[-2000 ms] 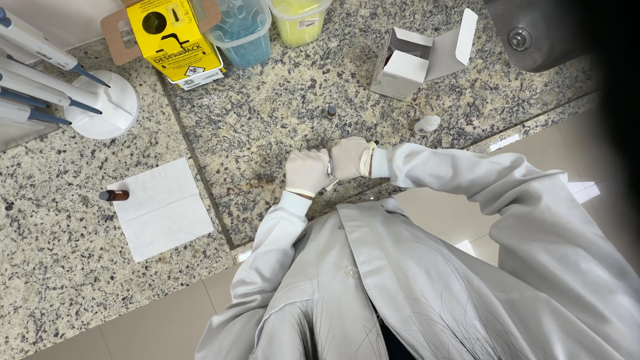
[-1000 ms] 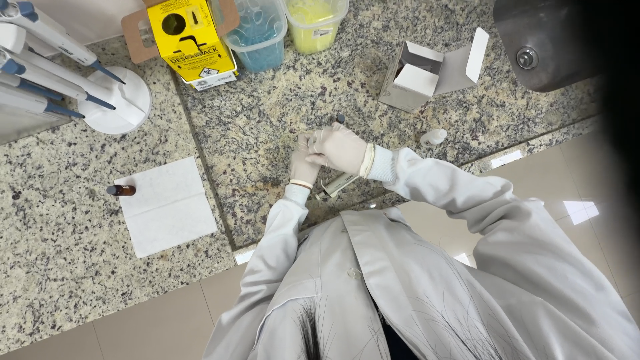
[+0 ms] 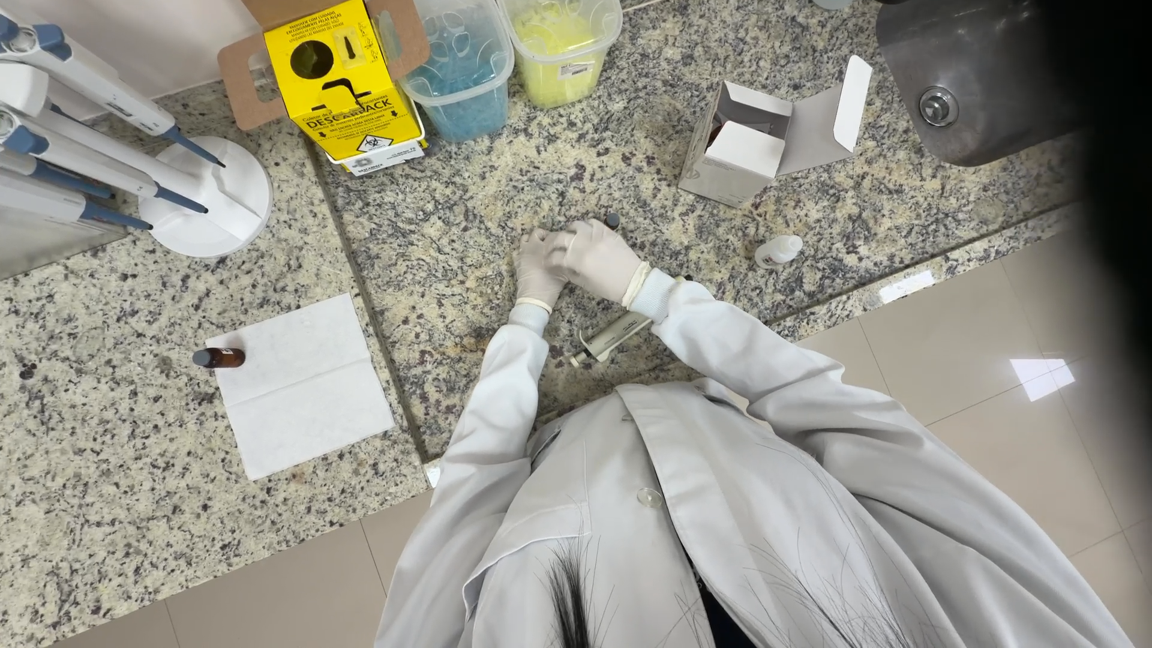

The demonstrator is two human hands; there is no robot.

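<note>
My gloved left hand (image 3: 540, 270) and gloved right hand (image 3: 596, 259) meet over the granite counter, the right partly over the left with fingers bent. Whatever may be between the fingers is hidden. Below my right hand, a micropipette (image 3: 614, 337) lies on the counter, one end covered by my right sleeve. A small dark cap (image 3: 612, 220) shows just beyond my right hand. To the right lies a small white plastic bottle (image 3: 778, 251). On the left, an amber glass bottle (image 3: 219, 358) with a dark cap rests at the edge of a white paper sheet (image 3: 306, 387).
A yellow sharps disposal box (image 3: 346, 85), tubs of blue pipette tips (image 3: 463, 99) and yellow pipette tips (image 3: 558, 67) stand at the back. A pipette stand (image 3: 211, 202) is at left. An opened white carton (image 3: 738, 148) stands near the steel sink (image 3: 981, 90).
Two seconds ago my hands were side by side nearer the counter's front edge; now they overlap farther in. The micropipette now lies in view below my right hand.
</note>
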